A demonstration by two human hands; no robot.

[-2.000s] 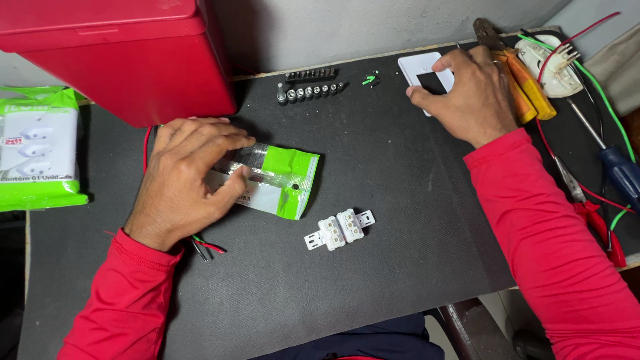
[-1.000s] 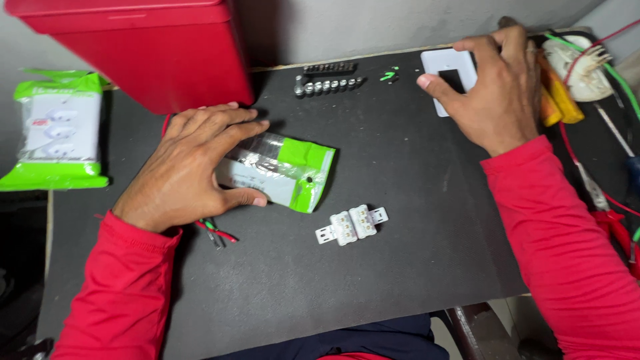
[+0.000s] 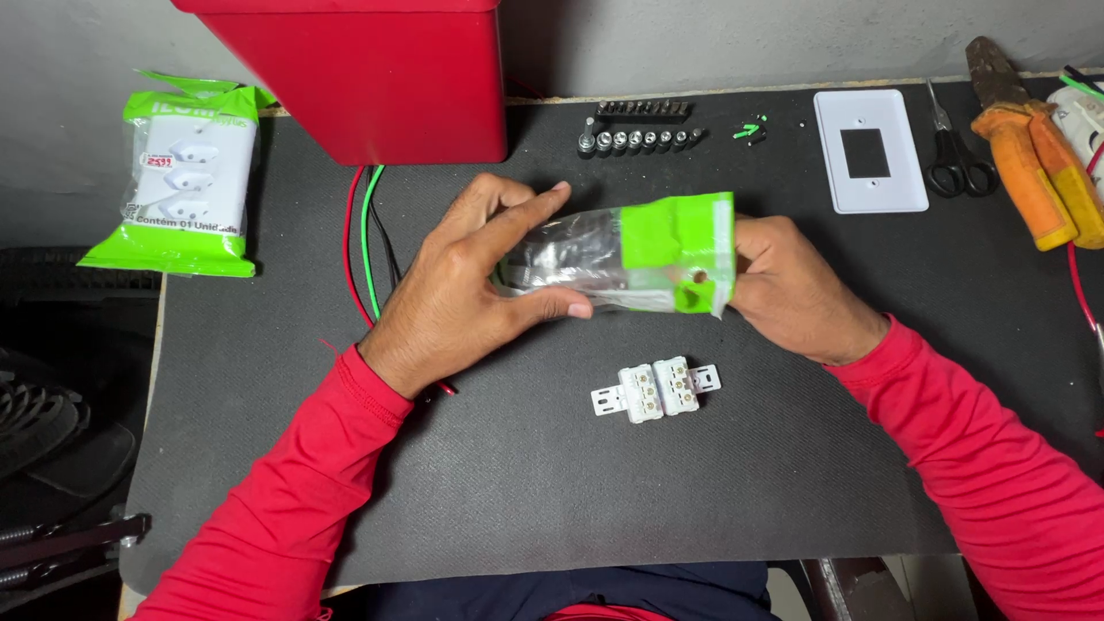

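My left hand (image 3: 470, 289) grips the left part of a clear and green plastic package (image 3: 664, 250), thumb below and fingers above. At the package's right end is my right hand (image 3: 793, 285), its fingertips hidden behind or inside the green edge. Below the package, a white outlet module on a mounting strap (image 3: 651, 390) lies on the dark mat. A white wall plate (image 3: 914, 155) with a rectangular opening lies at the back right. Red, green and black wires (image 3: 366, 250) run beside and under my left hand.
A red bin (image 3: 414, 86) stands at the back left, with a sealed outlet package (image 3: 194, 185) left of it. Sockets and driver bits (image 3: 642, 138) and green wire scraps (image 3: 750, 129) lie at the back. Scissors (image 3: 953, 164) and orange-handled pliers (image 3: 1031, 164) lie at right.
My right hand has let go of the wall plate and moved left to the package's green end. My left hand now holds the package, which it touched on the mat before.
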